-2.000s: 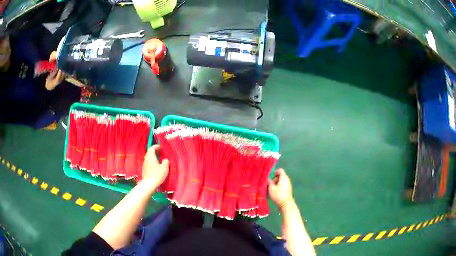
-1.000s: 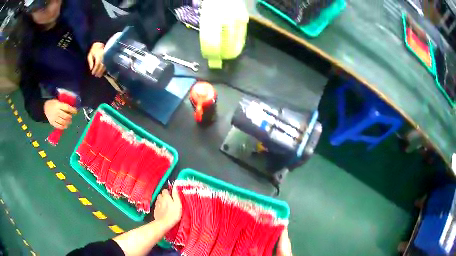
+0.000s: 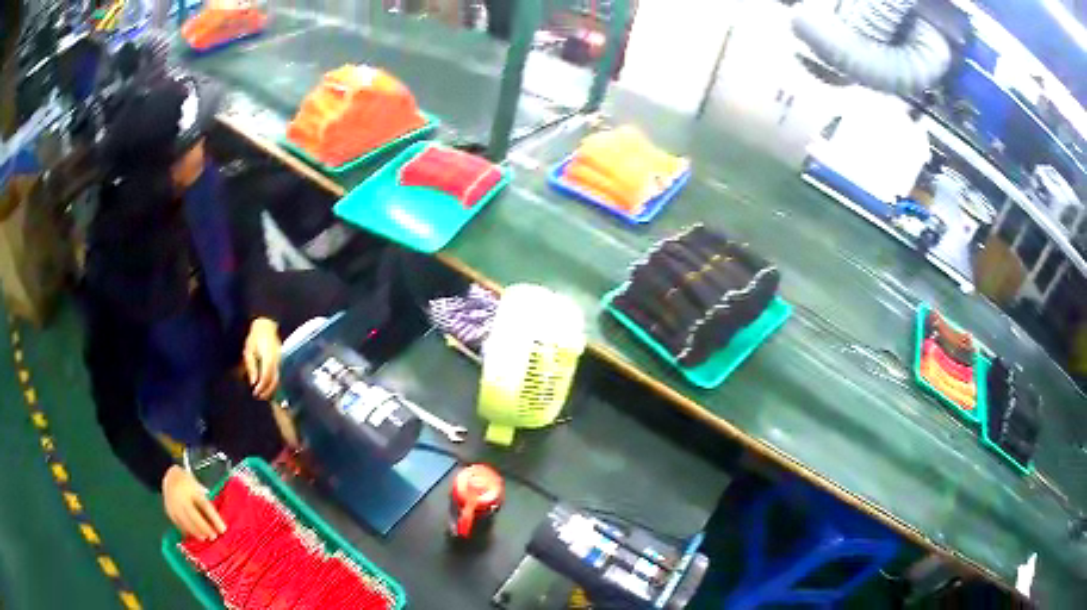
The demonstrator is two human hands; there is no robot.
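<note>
Neither of my hands is in the picture. A green tray of red lead wires lies at the lower left, cut off by the bottom edge. Another person's hand rests on the wires at its left end. Two black motor machines stand on the bench, one beside that person and one at the bottom. A red-capped bottle stands between them. A yellow-green fan stands behind, with a wrench to its left.
A seated person is at the left. The long green bench crosses behind, with orange wires, a green tray with red wires, yellow-orange wires in a blue tray, and black wires. A blue stool is under it.
The view has swung up toward the long bench. My hands and the right tray of red wires have left the picture. The other person's hand is now on the left tray's wires.
</note>
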